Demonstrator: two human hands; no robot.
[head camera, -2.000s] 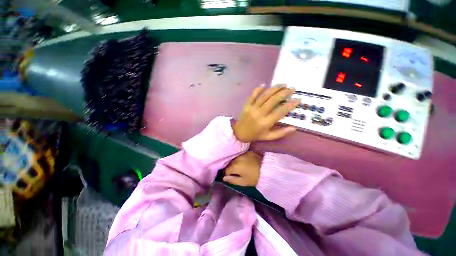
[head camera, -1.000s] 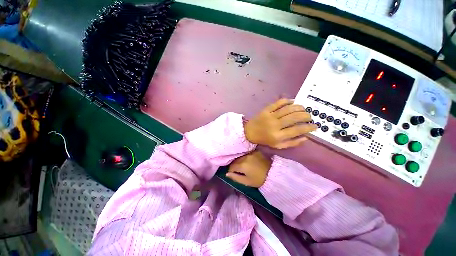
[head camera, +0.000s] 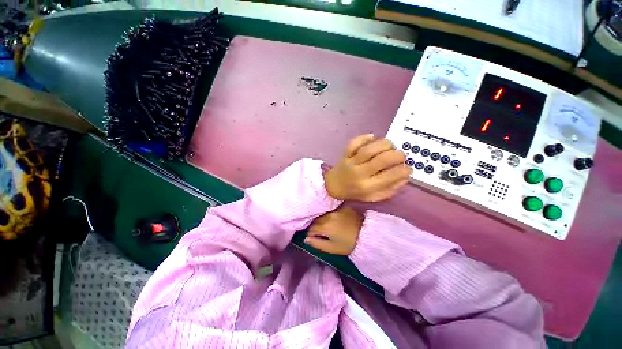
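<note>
The white tester (head camera: 436, 116) lies on the pink mat (head camera: 252, 102), with red digits lit on its dark display, two dial meters, rows of round sockets and green buttons. My left hand (head camera: 368, 170) is bare, its fingers together and curled, at the tester's lower left corner. Nothing shows in it; its palm side is hidden. My right hand (head camera: 336, 230) is bare and bent at the bench's front edge. My left wrist and sleeve lie over part of it, and its fingers are mostly hidden, so its grip cannot be told.
A large pile of black bristly stalks (head camera: 160, 88) stands left of the mat, with a bit of blue tray (head camera: 148, 147) under it. A black mouse (head camera: 157, 229) glows red on the lower green surface. An open notebook (head camera: 525, 20) with a pen lies behind the tester. A patterned bag (head camera: 106, 290) is lower left.
The view has shifted and is sharper than two seconds ago. The fingers of my left hand, spread then, are now curled together. My right hand stays by the bench edge.
</note>
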